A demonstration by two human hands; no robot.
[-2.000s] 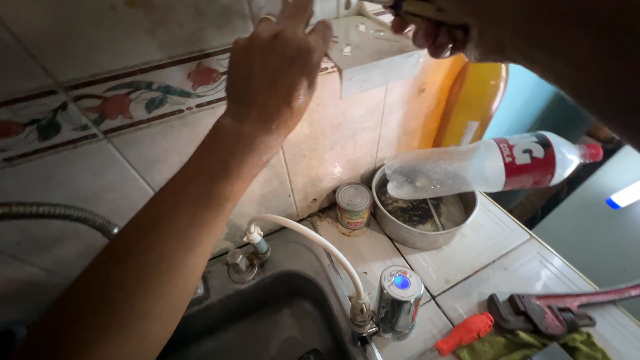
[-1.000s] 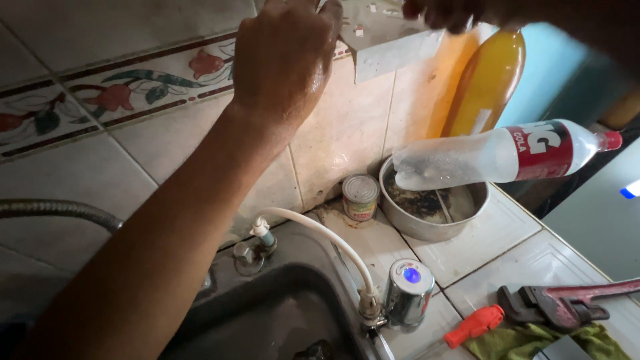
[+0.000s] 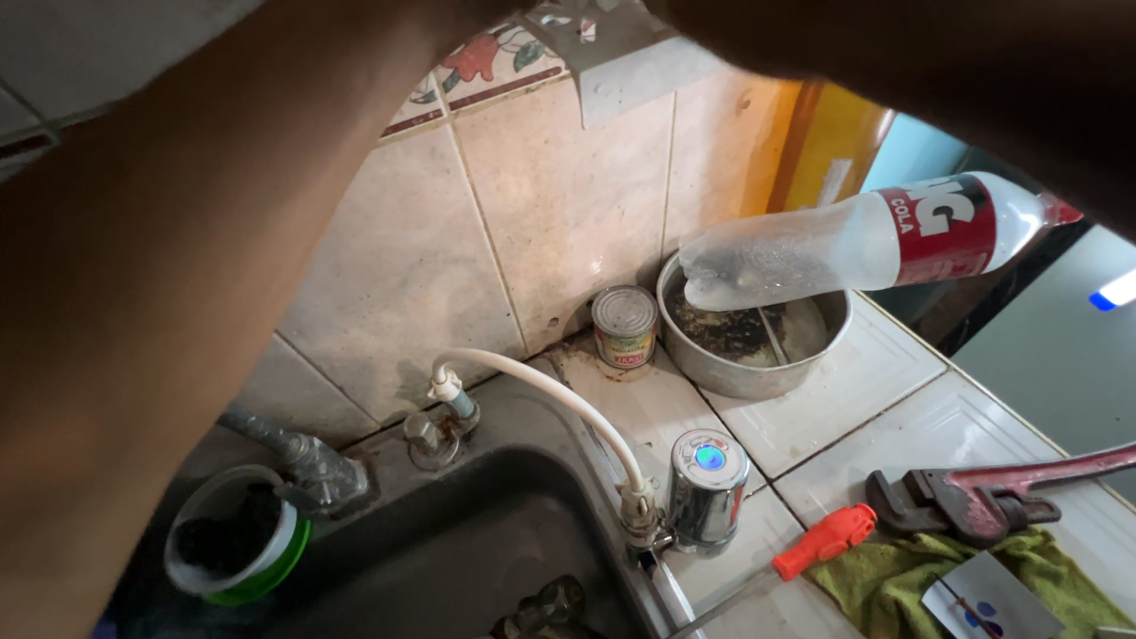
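Note:
Both of my forearms reach up past the top edge, and my hands are outside the view. Between the arms, a pale metal bracket or shelf (image 3: 621, 67) juts from the tiled wall, with small white bits on it. Below, a chrome faucet water filter (image 3: 708, 493) stands at the sink's right edge, joined by a white hose (image 3: 550, 395) to a fitting at the sink's back. A plastic cola bottle (image 3: 843, 244) lies tilted across a round metal pan (image 3: 754, 377). Beside the pan stands a small tin can (image 3: 625, 328).
A red-handled screwdriver (image 3: 825, 541), a pipe wrench (image 3: 967, 501) and a green cloth (image 3: 874, 581) lie on the tiled counter. The dark sink (image 3: 444, 541) holds a metal fitting (image 3: 555, 608). A green-and-white tub (image 3: 235, 532) sits at its left; an amber bottle (image 3: 821, 151) stands behind the pan.
My left hand, seen near the bracket in the earlier frames, has gone out of view past the top edge. The tub at the left has come into view as the view shifted.

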